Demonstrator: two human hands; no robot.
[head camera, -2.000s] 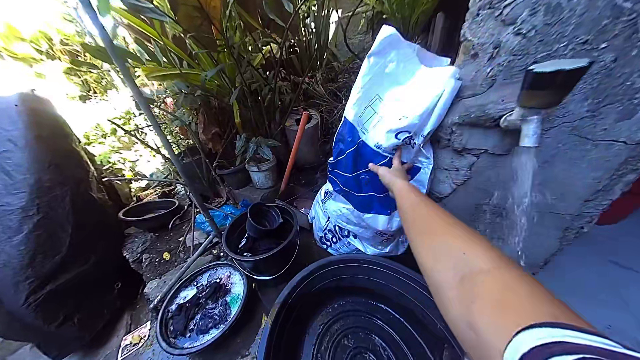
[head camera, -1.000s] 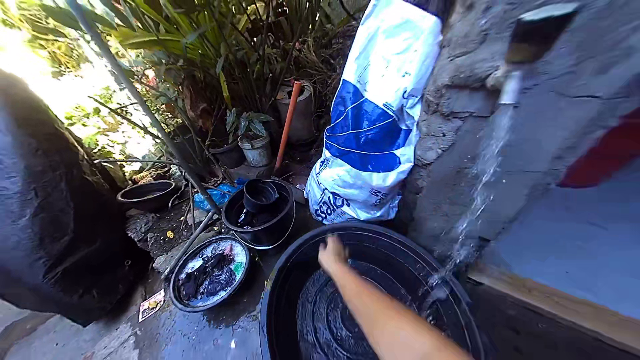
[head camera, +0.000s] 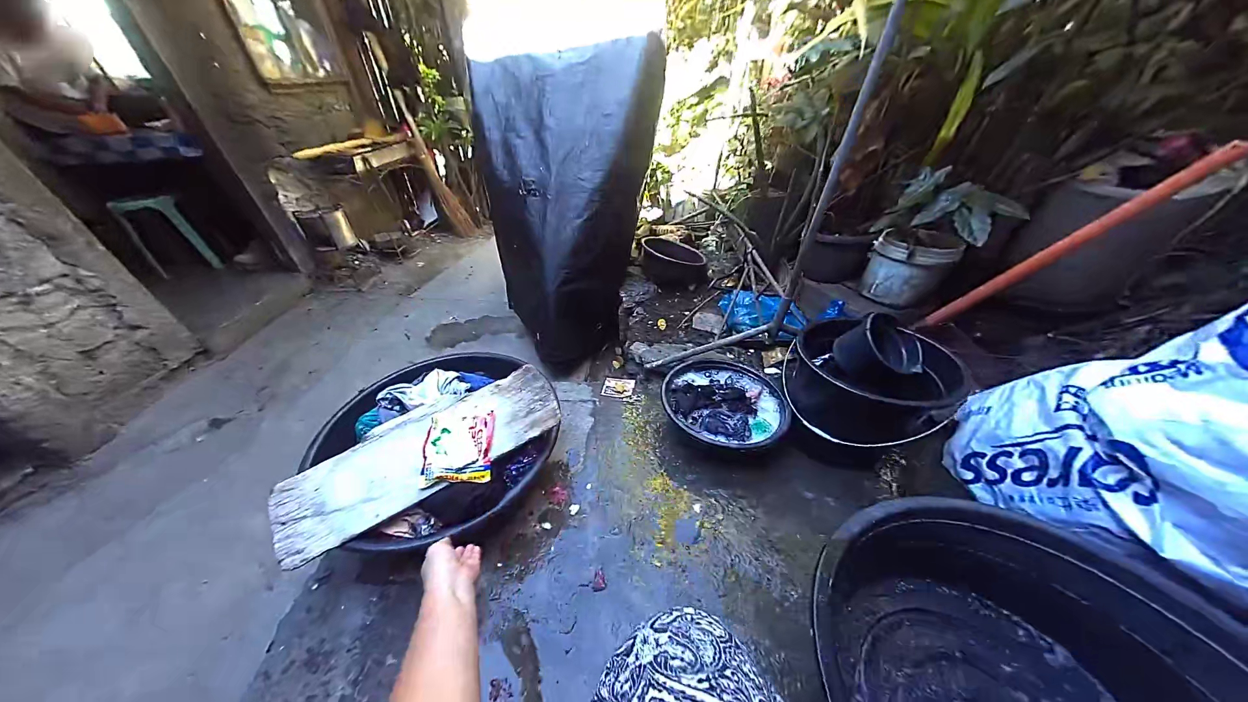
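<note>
My left hand (head camera: 453, 570) reaches forward to the near rim of a round black plastic basin (head camera: 507, 512); whether its fingers grip the rim cannot be made out. Inside that basin lie clothes (head camera: 424, 390), partly covered by a weathered wooden board (head camera: 341, 492) laid across the top. A printed plastic packet (head camera: 460, 447) rests on the board. My right hand is out of view. To the right, a smaller basin (head camera: 673, 419) holds dark cloth in suds. Beside it stands a black bucket (head camera: 858, 424) with a black dipper (head camera: 877, 346) in it.
A large black tub (head camera: 848, 546) stands at the lower right, beside a white and blue sack (head camera: 1063, 439). A dark-covered upright object (head camera: 565, 185) stands behind the basins. An orange pole (head camera: 1082, 239) leans near potted plants. The concrete floor (head camera: 585, 624) is wet.
The view has swung far left, bringing the clothes basin and board into sight. A hand that touched the sack, then was over the large tub, is no longer seen at either place.
</note>
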